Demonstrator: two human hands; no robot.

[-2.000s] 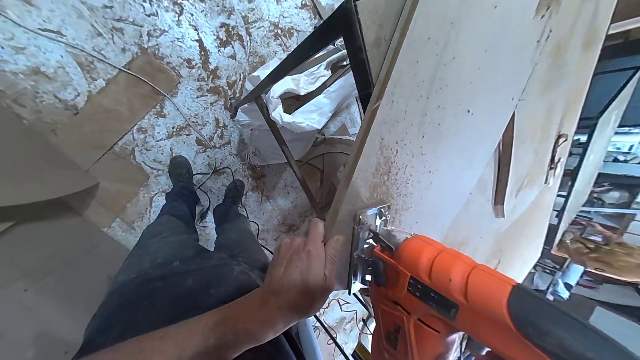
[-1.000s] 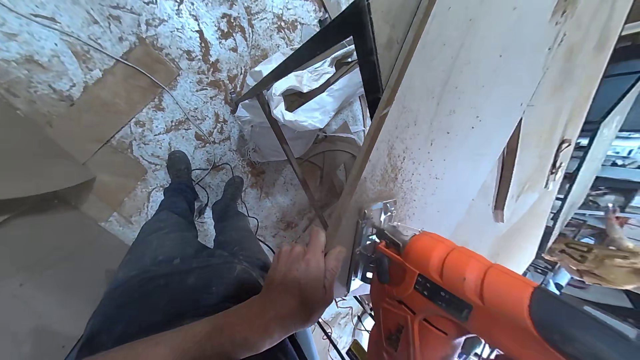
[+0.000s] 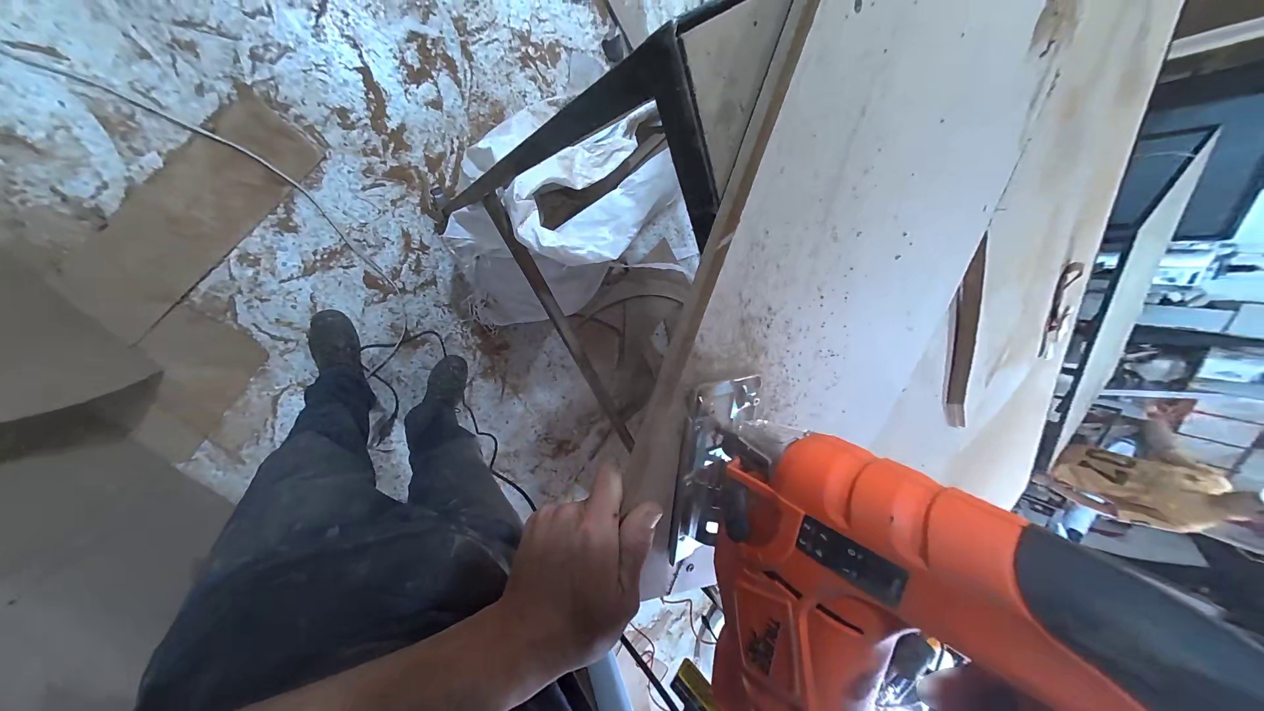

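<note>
An orange and dark grey jigsaw fills the lower right, its metal base plate resting across the near edge of a long pale board. My left hand presses on the board's narrow edge just left of the base plate, thumb toward the tool and fingers partly hidden below the edge. Of my right hand only a blurred bit shows at the bottom edge, within the jigsaw's handle opening; the rest is hidden. Fine sawdust lies on the board beyond the base plate. The blade is not visible.
A black metal frame stands beside the board, with a white sack behind it. A wood strip lies on the board. Cables run on the stained floor near my feet. Brown sheets lie at left; cluttered shelves stand at right.
The jigsaw has moved slightly up the view along the board's edge. My left hand stays on the edge beside it.
</note>
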